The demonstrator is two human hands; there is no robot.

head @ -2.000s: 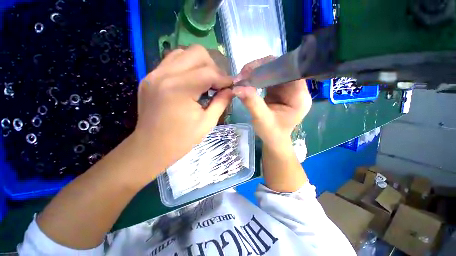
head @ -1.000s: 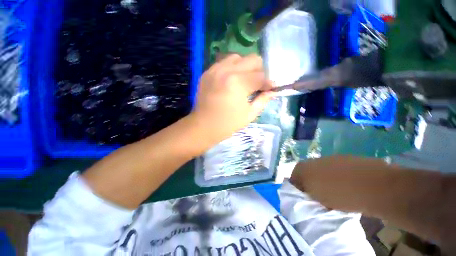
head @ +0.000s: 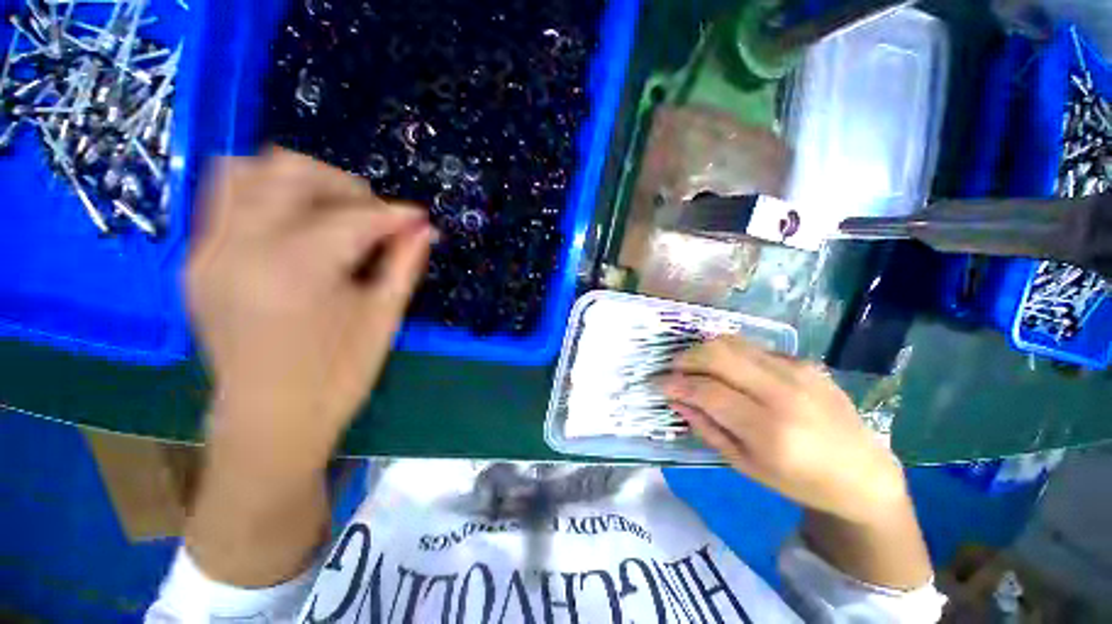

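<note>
My left hand (head: 287, 287) is blurred, held over the left part of the ring bin, its fingers curled; whether it holds anything is unclear. Small rings (head: 451, 183) lie heaped in the large blue bin (head: 594, 146). My right hand (head: 787, 427) reaches into the clear plastic box (head: 557, 408) near the bench edge, its fingertips down among the thin pale pins (head: 640, 378); a grip on a pin cannot be made out. The silver-white fixture (head: 780, 222) with a dark hole sits at the press arm's tip (head: 872, 227), with no hand at it.
The brownish press base plate (head: 707, 152) lies behind the pin box, with the green press body (head: 744, 55) beyond. A second clear box (head: 872, 104) stands beside it. Left, a blue bin (head: 85, 287) holds assembled pins (head: 104, 116); right, a small blue bin (head: 1061, 347) holds more.
My hands have parted from the press tip. My left hand has moved left over the ring bin. My right hand went out to the right and is now in the pin box. The view has shifted left.
</note>
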